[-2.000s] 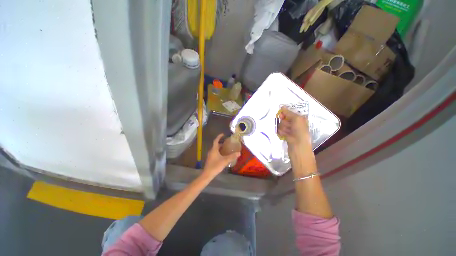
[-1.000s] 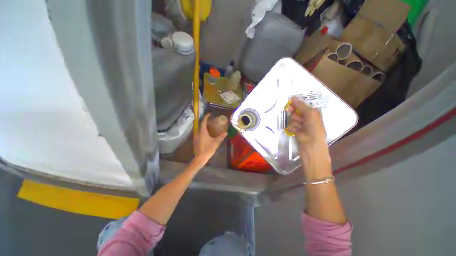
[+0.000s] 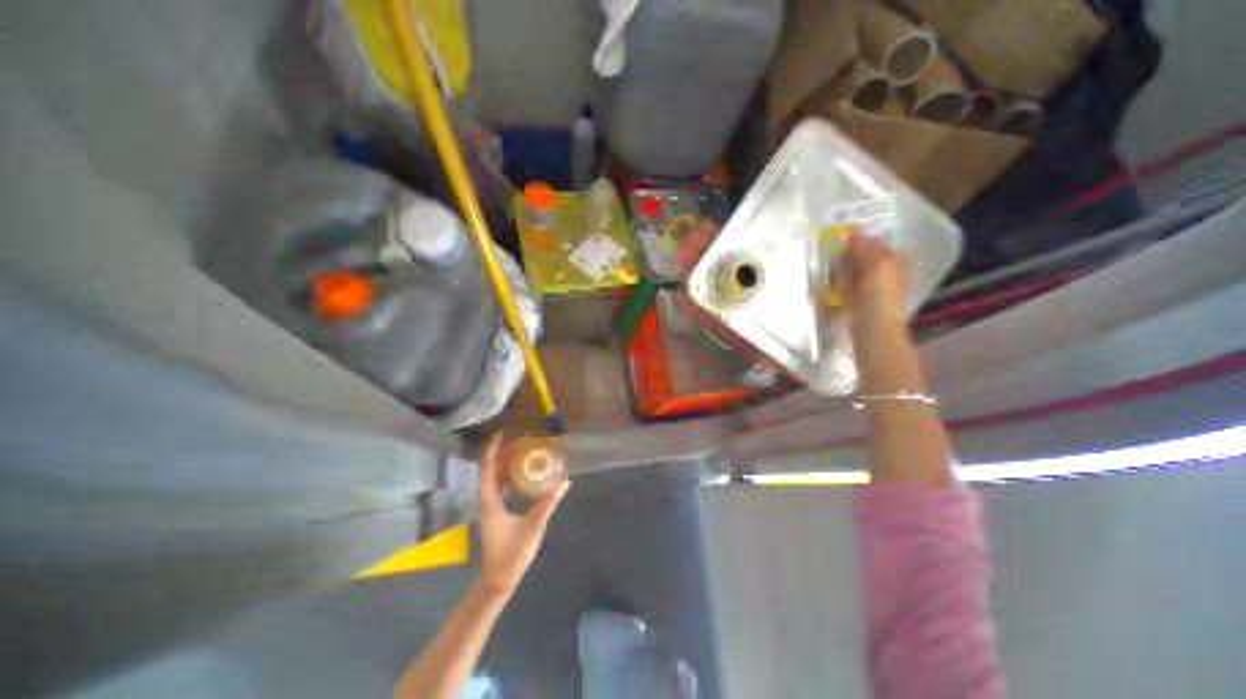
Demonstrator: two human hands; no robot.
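My left hand (image 3: 514, 529) holds a small translucent bottle (image 3: 534, 468), seen from above, uncapped, with amber tint, low in front of the storage space. My right hand (image 3: 875, 273) grips the handle on the top of a large silver metal can (image 3: 793, 205). The can's round spout (image 3: 739, 277) is open and faces up towards the camera. The bottle and the can are well apart. The can's sides are mostly hidden under its top. The picture is somewhat blurred.
A yellow tin (image 3: 581, 253) with a red-orange cap, a yellow pole (image 3: 472, 205), grey drums (image 3: 390, 294) on the left, a red-orange tray or box (image 3: 656, 376), and a cardboard box with tubes (image 3: 929, 157) at the back right. Grey walls flank both sides.
My left hand has moved the bottle down and left, away from the spout. The can is tilted less and sits further up in the picture. The view has shifted and shows more storage floor.
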